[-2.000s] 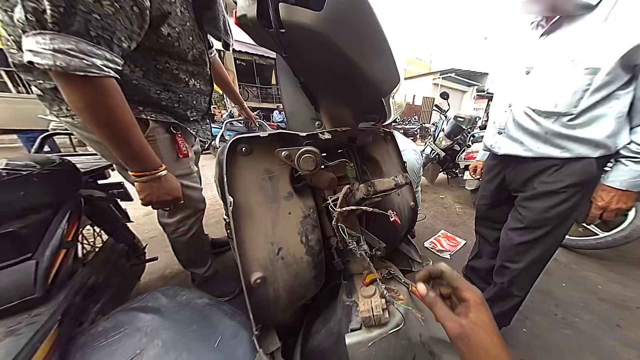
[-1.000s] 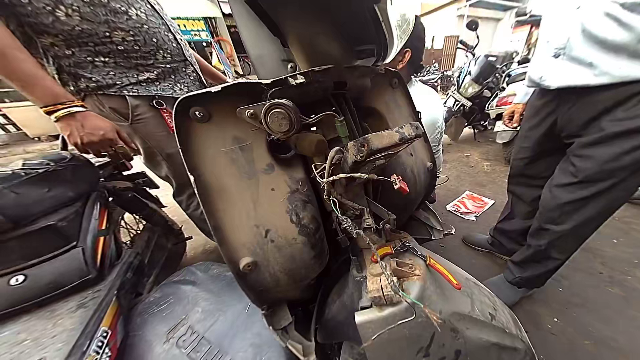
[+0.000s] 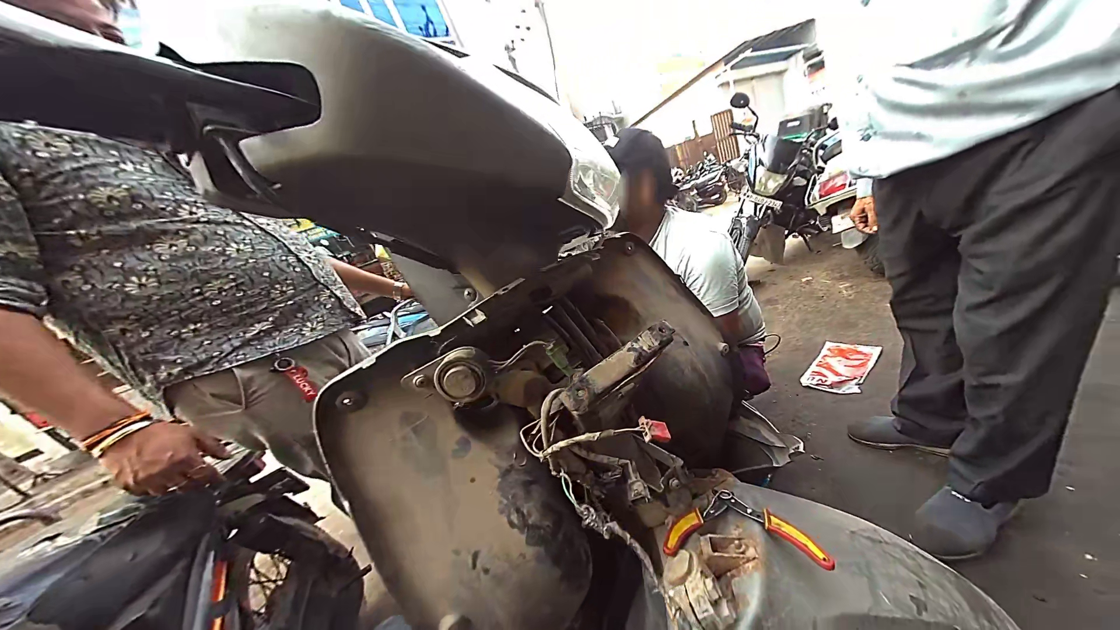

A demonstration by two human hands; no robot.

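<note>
Neither of my hands shows in the head view now. Wire strippers with red and yellow handles [image 3: 748, 525] lie spread on the grey body of a partly dismantled scooter, beside a dusty metal bracket [image 3: 700, 586]. A bundle of loose wires [image 3: 599, 516] hangs from the steering area, one lead ending in a red connector [image 3: 654, 430]. Left of the wires is the ignition lock [image 3: 459, 378], set by the dirty inner leg-shield panel [image 3: 437, 490]. The scooter's handlebar cover [image 3: 411, 149] rises above the shield.
A person in a patterned shirt [image 3: 157, 262] stands at left, a hand on a dark motorcycle [image 3: 114, 560]. Behind the scooter crouches another person [image 3: 700, 262]. At right stands someone in dark trousers [image 3: 1006, 306], near a red and white packet [image 3: 842, 367] on the ground.
A hand was at the wires by the strippers two seconds ago; it is out of view now. The handlebar cover has swung to the left. The view has moved closer.
</note>
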